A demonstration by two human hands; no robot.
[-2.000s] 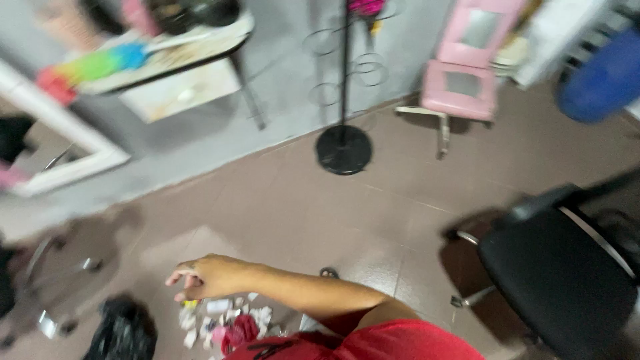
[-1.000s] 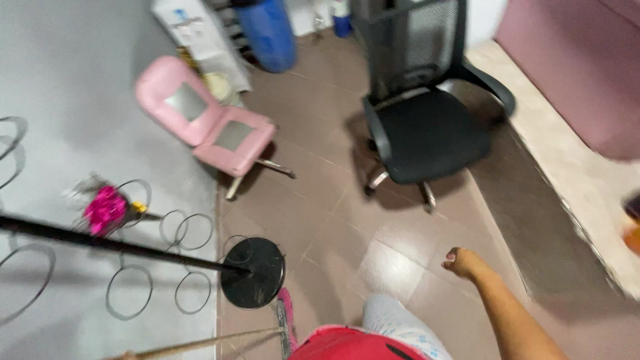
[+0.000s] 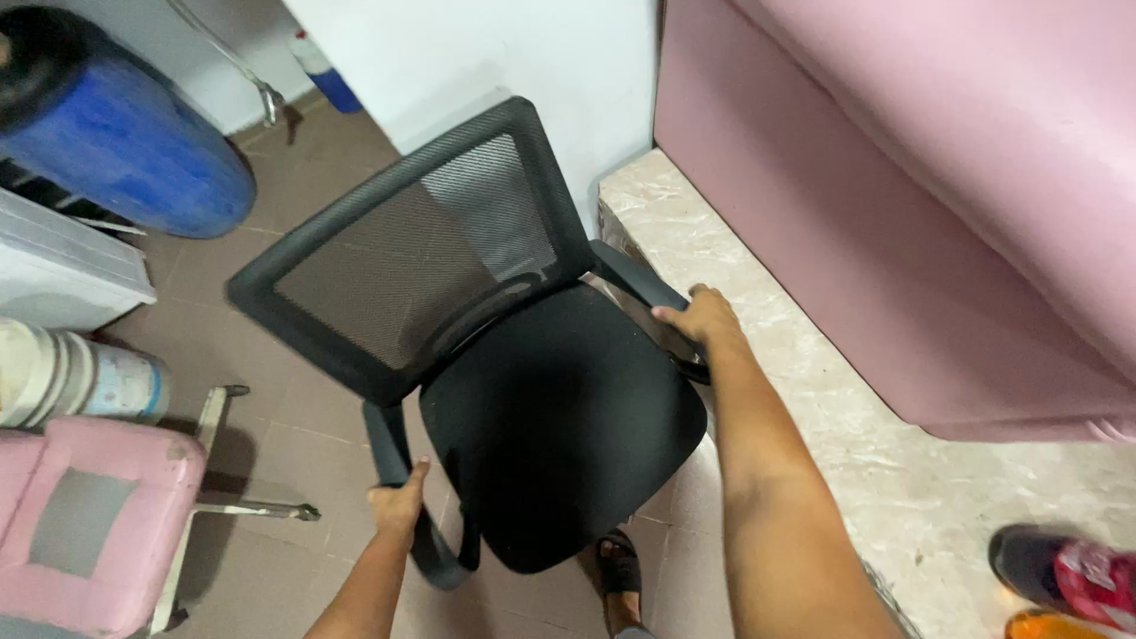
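Note:
A black office chair (image 3: pixel 568 417) with a mesh backrest (image 3: pixel 426 248) stands right in front of me, its back turned away from me. My left hand (image 3: pixel 398 504) grips the chair's left armrest (image 3: pixel 387 444), the thumb lying along its inner side. Around the right armrest (image 3: pixel 643 282) my right hand (image 3: pixel 701 318) is closed, near the marble ledge. The chair's base and wheels are mostly hidden under the seat. One of my feet, in a black sandal (image 3: pixel 619 561), shows just below the seat.
At the left are a pink padded chair (image 3: pixel 115 524) on metal legs, stacked white buckets (image 3: pixel 80 373) and a large blue barrel (image 3: pixel 133 142). A marble ledge (image 3: pixel 754 328) with a pink upholstered seat (image 3: pixel 887 222) runs along the right. Bottles (image 3: pixel 1092 577) stand at lower right.
Both hands now hold the black chair's armrests; a second ago my right hand was away from it. The stick seen at the lower left then is out of view. The view has moved toward the chair.

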